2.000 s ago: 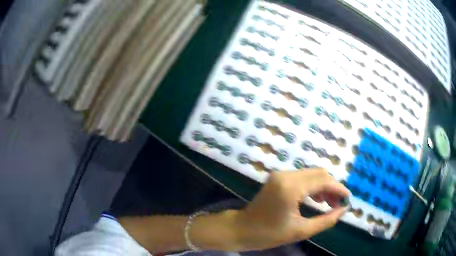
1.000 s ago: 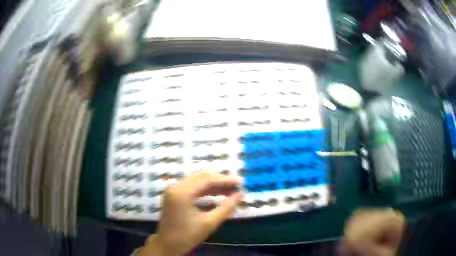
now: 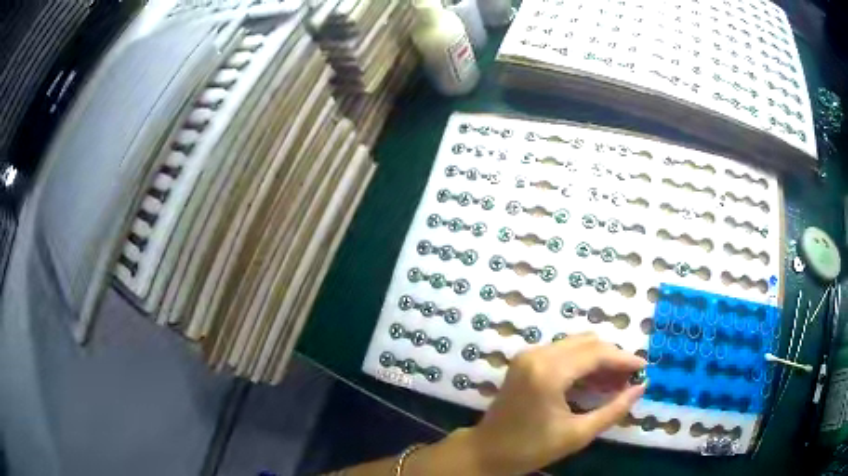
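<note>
My left hand (image 3: 549,400) reaches over the lower part of the white holding tray (image 3: 549,297), with a small round part (image 3: 638,376) pinched between thumb and fingertip. The part looks dark green with a pale rim. The tray has rows of dumbbell-shaped cutouts, many with round parts seated in them. A bright blue ring sheet (image 3: 711,363) with pale thin circles lies on the tray's lower right, just right of my fingertips. My right hand is not in the picture.
Stacked trays (image 3: 251,232) stand on the left. A white bottle (image 3: 444,51) is behind them. Another filled tray (image 3: 660,56) lies at the back. At the right are a round dish (image 3: 820,253), tweezers (image 3: 796,344), a cotton swab (image 3: 788,362) and a green bottle (image 3: 836,400), cut off by the edge.
The view has swung left, so the tray sits further right and the left stack shows more. My right hand, blurred at the lower right one second ago, is out of view. My left hand keeps its pinch.
</note>
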